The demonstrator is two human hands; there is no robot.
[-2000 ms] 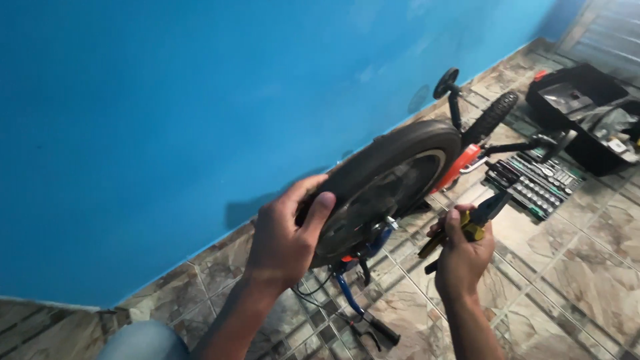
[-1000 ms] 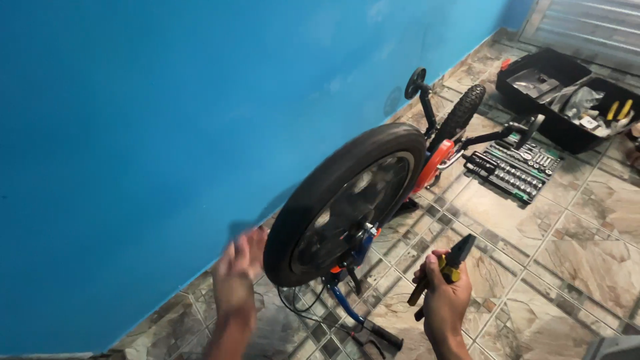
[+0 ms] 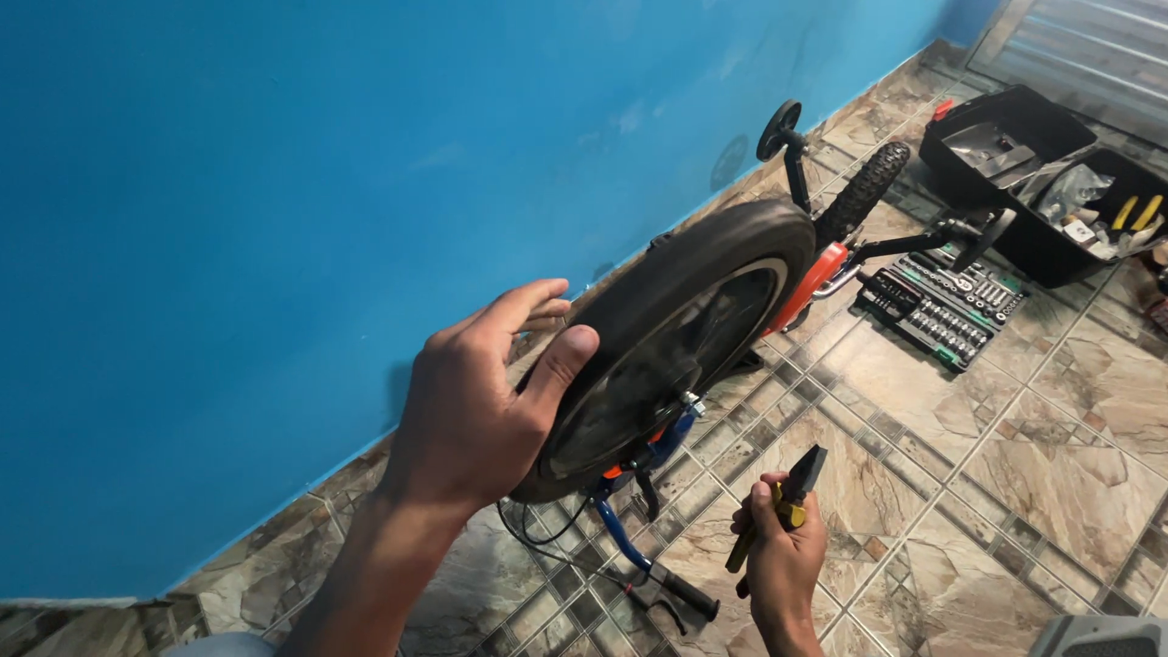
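Note:
A small bicycle stands upside down on the tiled floor, its near wheel (image 3: 630,310) raised and looking blurred, as if spinning. Beside the tire's near left edge is my left hand (image 3: 484,392), fingers and thumb apart around the tread; whether it touches the rubber cannot be told. My right hand (image 3: 780,547) is closed around yellow-and-black pliers (image 3: 803,479), jaws pointing up, right of the blue fork and its axle nut (image 3: 693,401). Below the wheel, the handlebar grip (image 3: 684,593) and brake lever lie close to the floor. The knobby far wheel (image 3: 862,192) is behind the orange frame part (image 3: 808,287).
An open socket set (image 3: 944,306) lies on the floor to the right of the bicycle. Behind it sits an open black toolbox (image 3: 1049,246) with tools and plastic bags. A blue wall (image 3: 274,228) runs along the left. A grey object (image 3: 1100,636) shows at the bottom right corner.
My left hand was at the tire two seconds ago, was off to its left a second ago, and is back beside the tread. The pliers have stayed in my right hand.

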